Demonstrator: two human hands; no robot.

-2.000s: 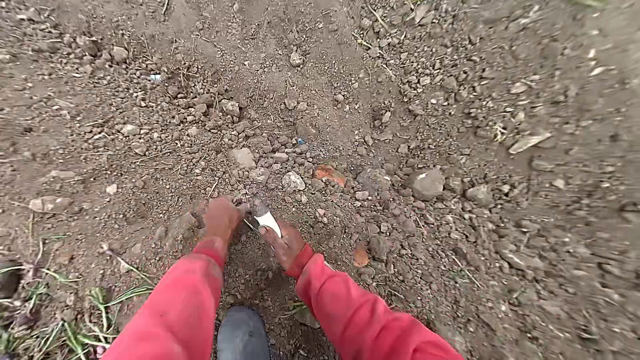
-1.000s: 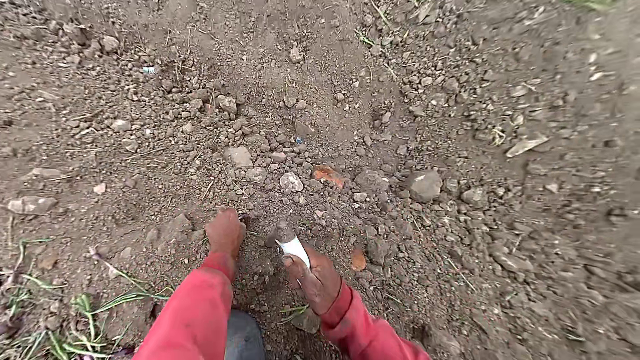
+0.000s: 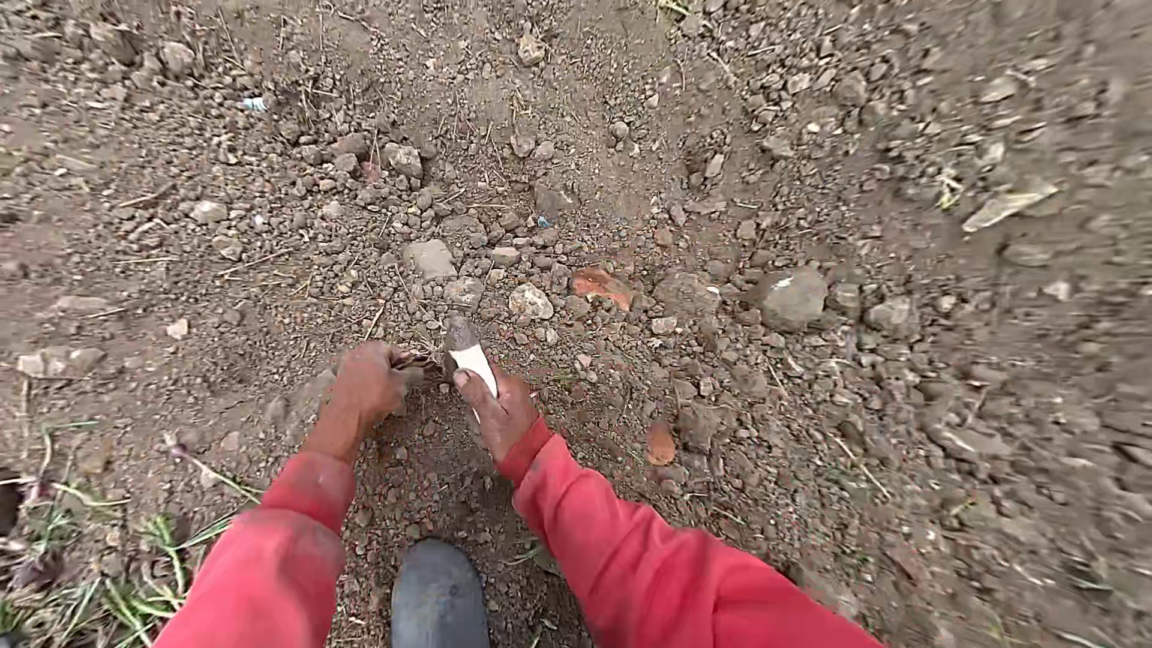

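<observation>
My right hand [image 3: 498,405] is closed around the white handle of a small hand tool [image 3: 474,367], whose dark, soil-coated end points up and away from me. Its exact kind cannot be told. Just left of the tool, my left hand [image 3: 371,382] has its fingers bent together at a tuft of thin dry roots or stems [image 3: 421,354] by the soil. Whether the fingers grip the tuft is not clear. Both hands are low over the stony ground, close to each other but apart.
A dark boot [image 3: 439,594] stands below my hands. Green-leaved plants, some with purplish bases, lie at the lower left [image 3: 162,540]. Beyond my hands are a pale stone [image 3: 531,301], an orange-brown fragment [image 3: 601,286] and a larger grey stone [image 3: 794,299].
Since one second ago, my hands have come closer together, with the tool's dark end now beside the left fingers. The right hand has kept hold of the tool throughout.
</observation>
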